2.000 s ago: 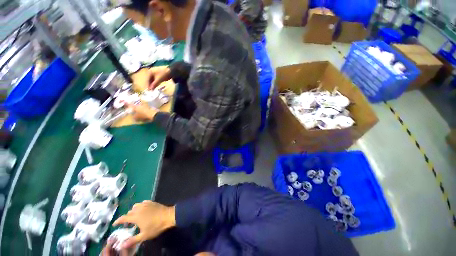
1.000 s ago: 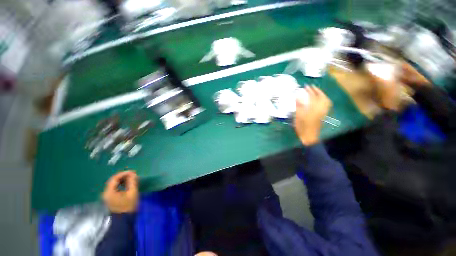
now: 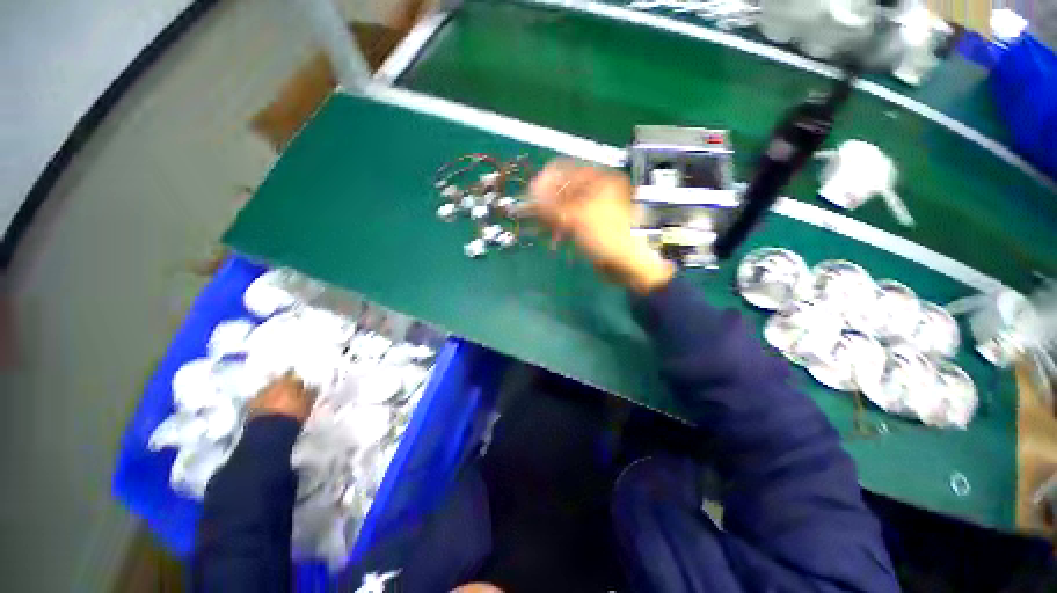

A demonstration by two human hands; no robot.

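My left hand (image 3: pixel 281 400) is down among white plastic housings (image 3: pixel 304 348) heaped in a blue bin (image 3: pixel 148 458) at the left by the bench edge. Its fingers are partly hidden, so its hold cannot be told. My right hand (image 3: pixel 580 206) is blurred, over the bench at the right side of a small pile of motors with thin red and dark wires (image 3: pixel 478 209). Whether its fingers hold a motor or wire cannot be told.
A screw feeder box (image 3: pixel 684 191) stands behind the bench's middle. A black electric screwdriver (image 3: pixel 779 168) hangs beside it. White round subassemblies (image 3: pixel 852 330) lie in close rows at right. A small white ring (image 3: pixel 959 484) lies near the front edge. A white camera body (image 3: pixel 858 174) is on the conveyor.
The view has swung left. My right hand has left the white subassemblies and is now at the motor pile. My left hand has gone from the bench edge into the blue bin.
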